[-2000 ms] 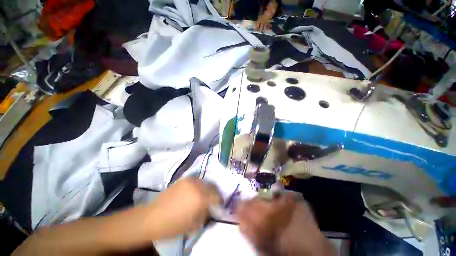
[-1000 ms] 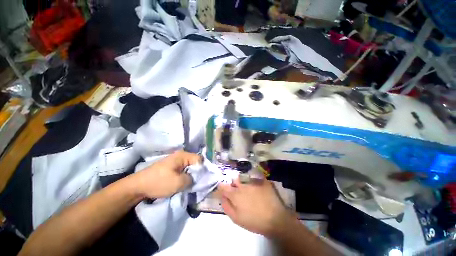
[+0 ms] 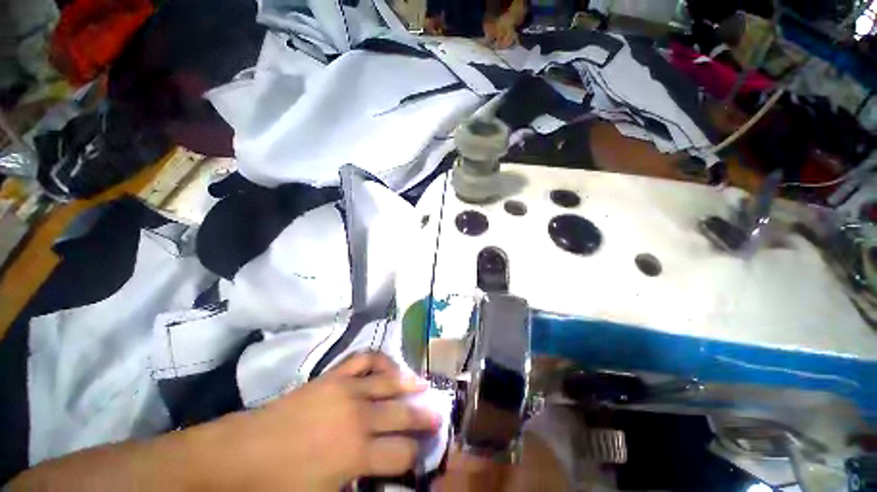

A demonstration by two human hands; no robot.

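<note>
A pale grey-white garment panel [image 3: 288,279] with black parts lies left of the white sewing machine head [image 3: 596,259]. My left hand [image 3: 346,423] is at the lower middle, its fingers bunched over the pale cloth beside the machine's front end; its thumb is hidden. My right hand [image 3: 514,469] is blurred at the bottom edge, mostly hidden behind the shiny take-up lever guard [image 3: 500,384] and cut off by the frame. The needle and presser foot are hidden.
More grey and black cloth [image 3: 327,115] is heaped behind the machine. A tall ribbed knob [image 3: 480,159] stands on the head. An orange-brown wooden surface [image 3: 38,259] is at left. Another person's hand [image 3: 504,27] shows at the top.
The view has moved closer to the machine head, which looks larger. My hands now sit lower in the picture, and my right hand has become mostly hidden behind the head's front end.
</note>
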